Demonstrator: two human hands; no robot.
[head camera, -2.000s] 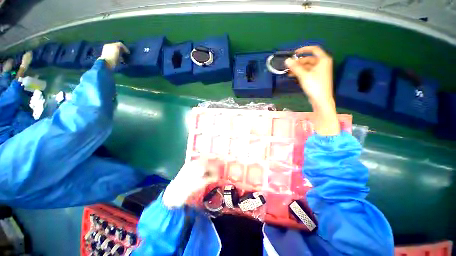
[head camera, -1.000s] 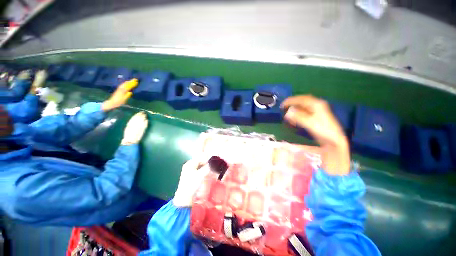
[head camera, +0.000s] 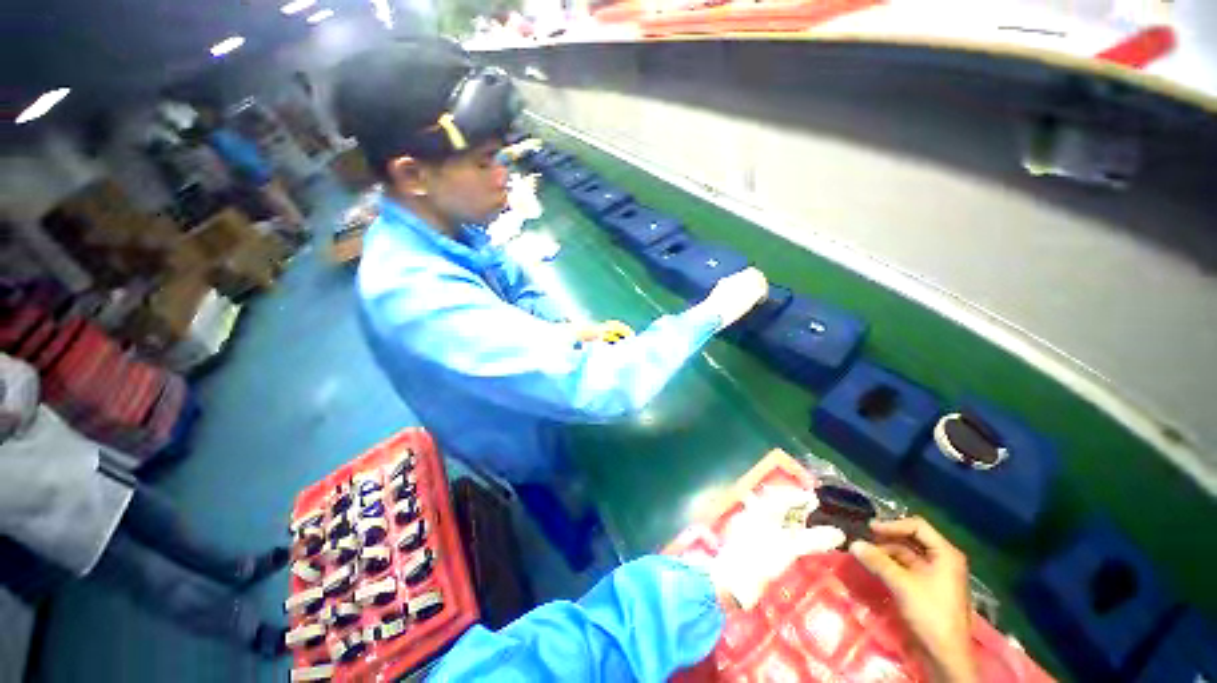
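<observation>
A dark round watch (head camera: 841, 506) is held above the red tray between my two hands. My left hand (head camera: 774, 544), in a white glove, grips it from the left. My right hand (head camera: 921, 576), bare, has its fingers at the watch's right side. The red blister tray (head camera: 814, 627) lies below, under shiny clear film, and is cut off by the lower edge. A watch with a pale rim (head camera: 970, 440) sits on a blue box (head camera: 1021, 478) beyond my hands. A blue box with a dark oval recess (head camera: 874, 403) stands to its left.
More blue boxes (head camera: 814, 334) run along the green belt (head camera: 921, 320). A neighbouring worker (head camera: 467, 320) in a blue smock reaches to them from the left. A red tray full of watches (head camera: 380, 567) is at lower left. Another person's legs (head camera: 160, 547) and stacked red trays (head camera: 107, 380) are farther left.
The view has swung left and up. My right hand has come from the boxes to the watch in my left hand. The neighbour's white-gloved hand now reaches a box.
</observation>
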